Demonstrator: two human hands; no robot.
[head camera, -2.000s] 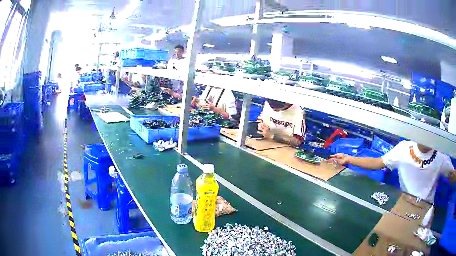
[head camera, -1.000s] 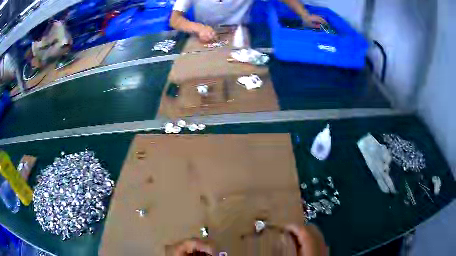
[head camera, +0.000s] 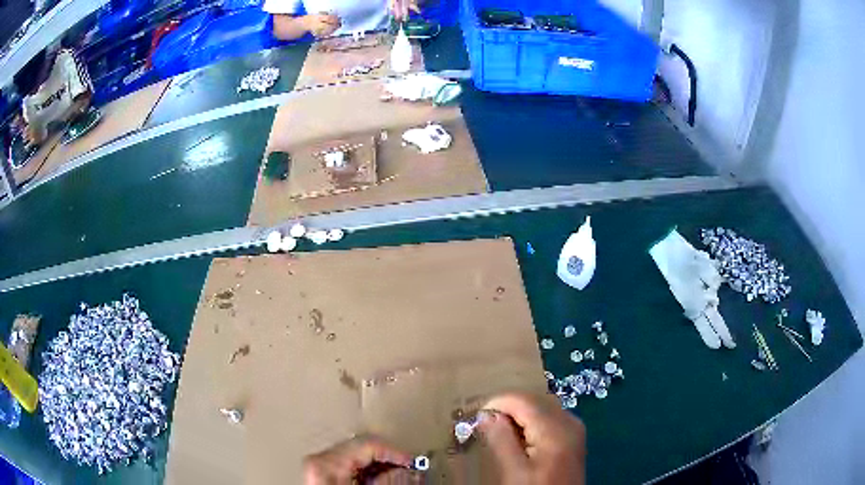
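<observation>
My left hand (head camera: 353, 461) is at the bottom edge, partly cut off, pinching a small round silver piece (head camera: 422, 463) with a dark centre. My right hand (head camera: 536, 438) is to its right, fingertips close together by a whitish round piece or blob (head camera: 463, 432) over the small cardboard pad (head camera: 408, 398); whether they hold it or a thin stick is unclear. The pad lies on the large stained cardboard sheet (head camera: 275, 332). One small silver part (head camera: 232, 415) lies on the sheet's left. A large heap of silver parts (head camera: 106, 384) is at left.
Loose silver-white pieces (head camera: 583, 379), a white squeeze bottle (head camera: 577, 256), a white glove (head camera: 690, 284) and a second metal pile (head camera: 746, 265) are at right. White discs (head camera: 299, 235) lie by the divider (head camera: 379, 216). A person's hands and a blue crate (head camera: 560, 62) are across the bench.
The view has swung from the aisle down to the bench. Since one second ago, both hands show more fully and the left now shows a silver piece at its fingertips.
</observation>
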